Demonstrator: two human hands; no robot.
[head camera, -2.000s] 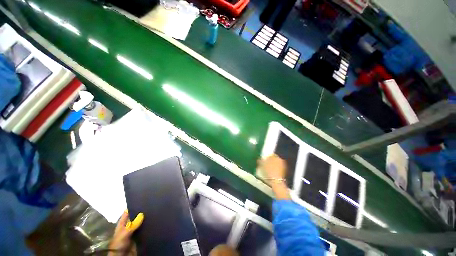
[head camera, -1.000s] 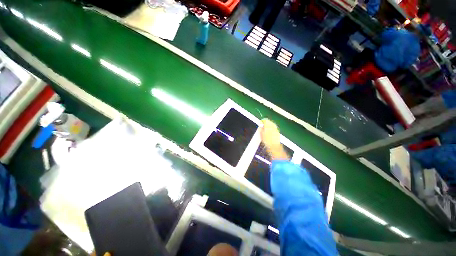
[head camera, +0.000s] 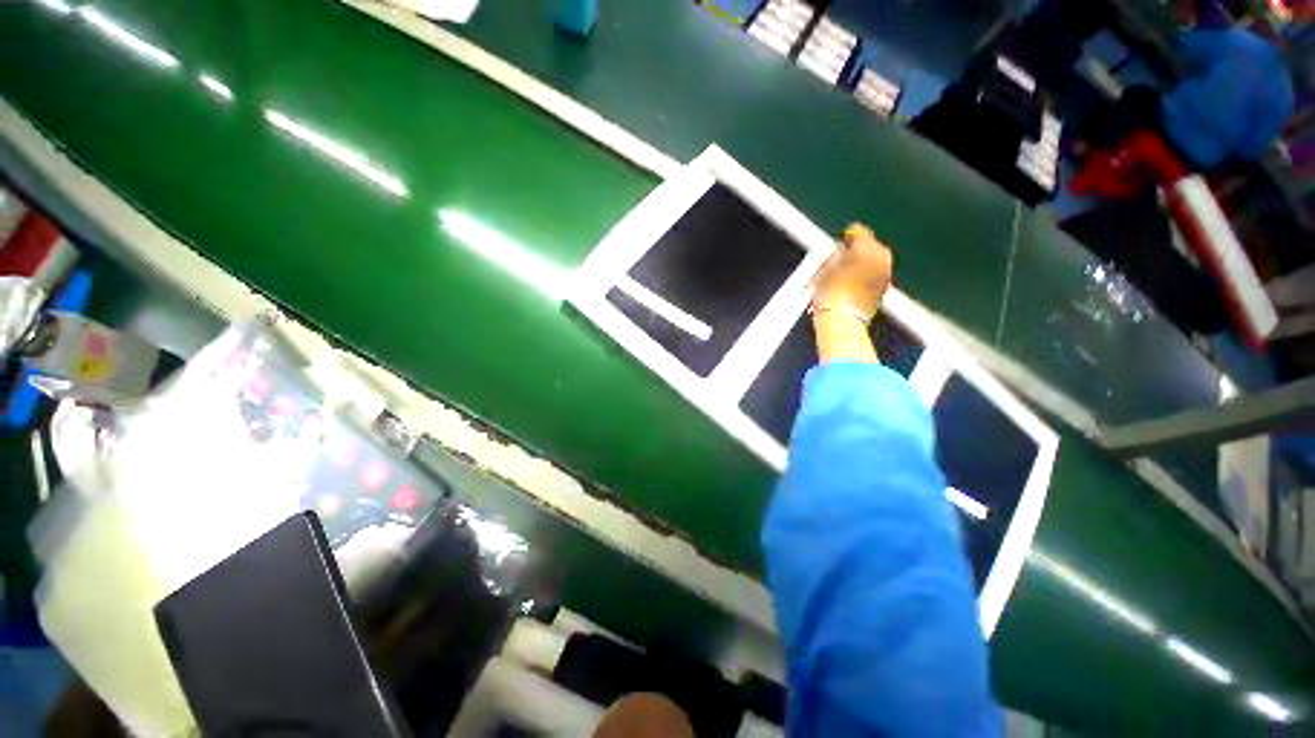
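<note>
A white three-slot foam tray (head camera: 656, 228) lies tilted on the green conveyor, its far corner over the far rail. Each slot holds a dark tablet (head camera: 721, 260). My right hand (head camera: 854, 274) grips the tray's far rim by the divider between the left and middle slots; the fingertips are partly hidden. Its blue sleeve covers part of the tray. Another dark grey tablet (head camera: 267, 634) is at the lower left, cut off by the bottom edge. My left hand is out of the picture.
The green conveyor (head camera: 361, 274) runs diagonally between pale rails. Pale, glossy sheets (head camera: 108, 577) lie at lower left. A metal post (head camera: 1226, 418) is at right. A blurred second white tray (head camera: 505, 699) is at the bottom. A person in blue (head camera: 1226, 94) is far off.
The foam tray has shifted across the conveyor towards its far rail, with my right hand at its far rim. The left-hand tablet has moved left and down; my left hand has left the view.
</note>
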